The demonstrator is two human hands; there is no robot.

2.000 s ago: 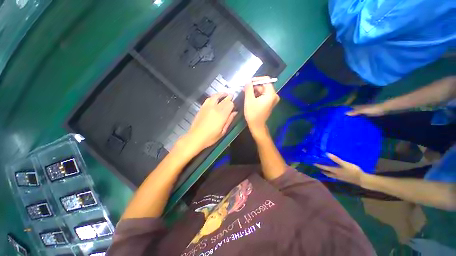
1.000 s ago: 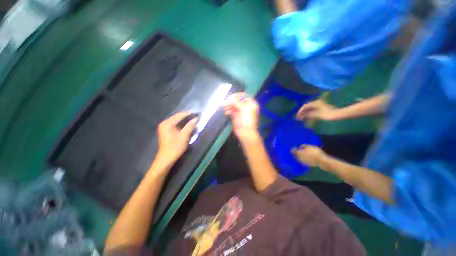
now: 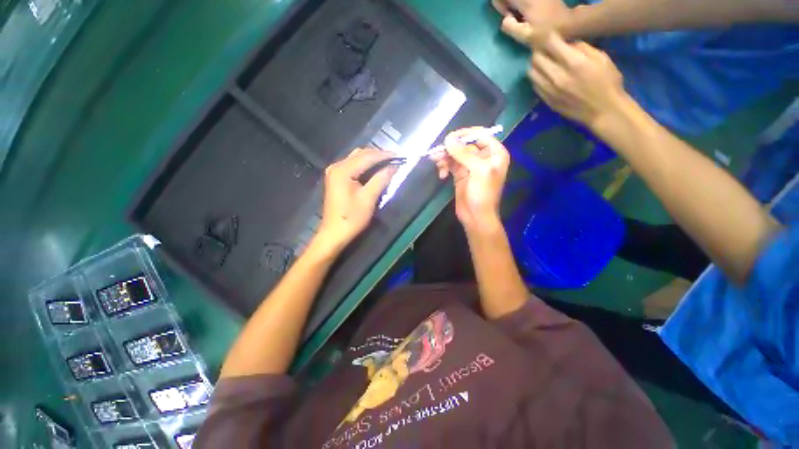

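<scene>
My left hand [image 3: 352, 195] holds a small dark part [image 3: 399, 161] between thumb and fingers above the tray. My right hand [image 3: 477, 171] holds slim white tweezers [image 3: 484, 131], their tip close to the dark part; whether they touch it I cannot tell. A glossy adhesive sheet [image 3: 446, 103] with bright white glare lies under both hands in the black parts tray [image 3: 277, 130]. Small black parts [image 3: 349, 86] lie in a loose pile in the tray's upper compartment. More black parts [image 3: 217, 238] lie in the lower compartment.
A clear blister tray [image 3: 91, 329] with phone units [image 3: 125, 295] is at lower left on the green bench [image 3: 96, 188]. A loose phone part [image 3: 54, 424] lies beside it. At right are a neighbour's forearms [image 3: 692, 180], blue clothing and a blue stool [image 3: 574, 232].
My left hand has drawn back from the sheet and now shows a dark part in its fingertips. The neighbour's hands have moved up to the bench edge. The view swung away and back.
</scene>
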